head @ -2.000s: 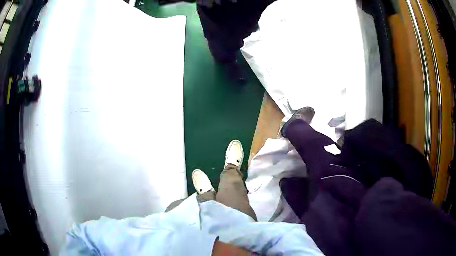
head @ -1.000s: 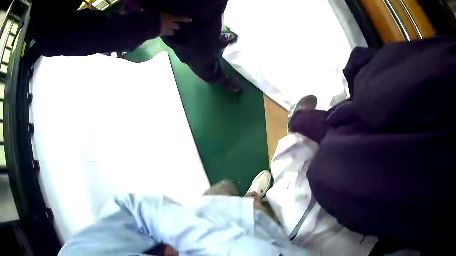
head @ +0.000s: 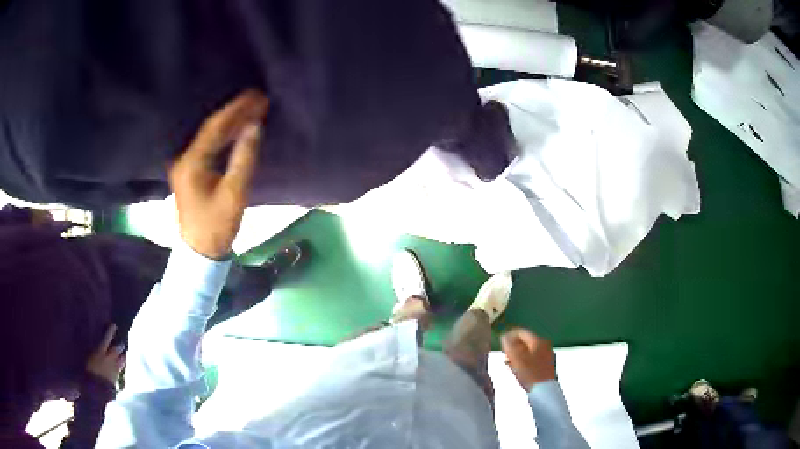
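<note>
My left hand is raised in front of a person's dark clothing, its thumb and fingers apart and holding nothing; I cannot tell whether it touches the clothing. My right hand is low, near my right leg, loosely curled and slightly blurred, with nothing visible in it. A crumpled heap of white paper lies on the green floor beyond my shoes. Another white sheet shows below and beside my right hand.
A person in dark clothing fills the upper left, very close. Another dark-clothed person is at the left edge. A white roll sits at the top. A white sheet or bag with dark slits lies upper right. A shoe shows lower right.
The view has swung round, bringing the paper heap and roll into sight. Both my hands now show clearly. A dark-clothed person is much closer at the upper left.
</note>
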